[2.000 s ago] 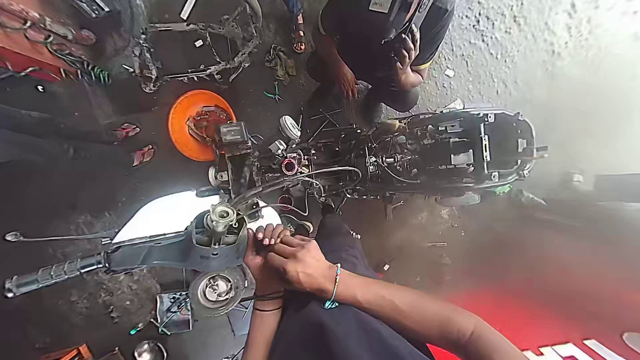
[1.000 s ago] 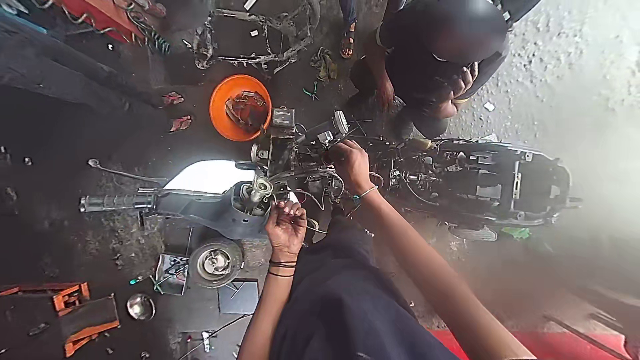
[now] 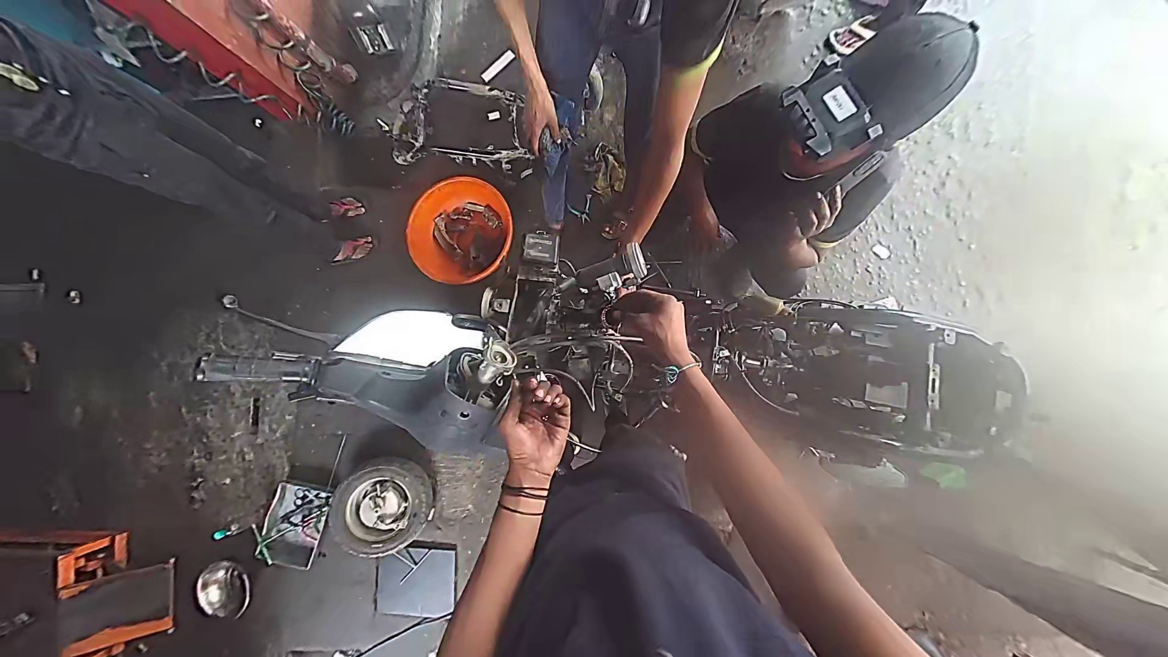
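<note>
A partly stripped motor scooter lies across the view, with its handlebar grip (image 3: 260, 369) at the left and its bare rear frame (image 3: 885, 383) at the right. My left hand (image 3: 537, 424) is palm up with curled fingers beside the steering head (image 3: 495, 361); a small pale piece shows at its fingertips, too small to name. My right hand (image 3: 652, 321) reaches into the wiring and cables (image 3: 584, 345) at the middle of the frame. Its fingertips are partly hidden, so what they touch is unclear. The front wheel (image 3: 381, 506) is below the dark front cover (image 3: 397, 397).
An orange basin (image 3: 460, 230) with parts stands beyond the scooter. One person bends in at the top, an arm (image 3: 664, 160) near my right hand; another in a dark cap (image 3: 912, 82) crouches at right. A metal bowl (image 3: 222, 589) and tool tray (image 3: 297, 525) lie lower left.
My hands were together near the steering head two seconds ago; my right hand has since moved right to the wiring. A co-worker's arms have come in at the top. The view has shifted.
</note>
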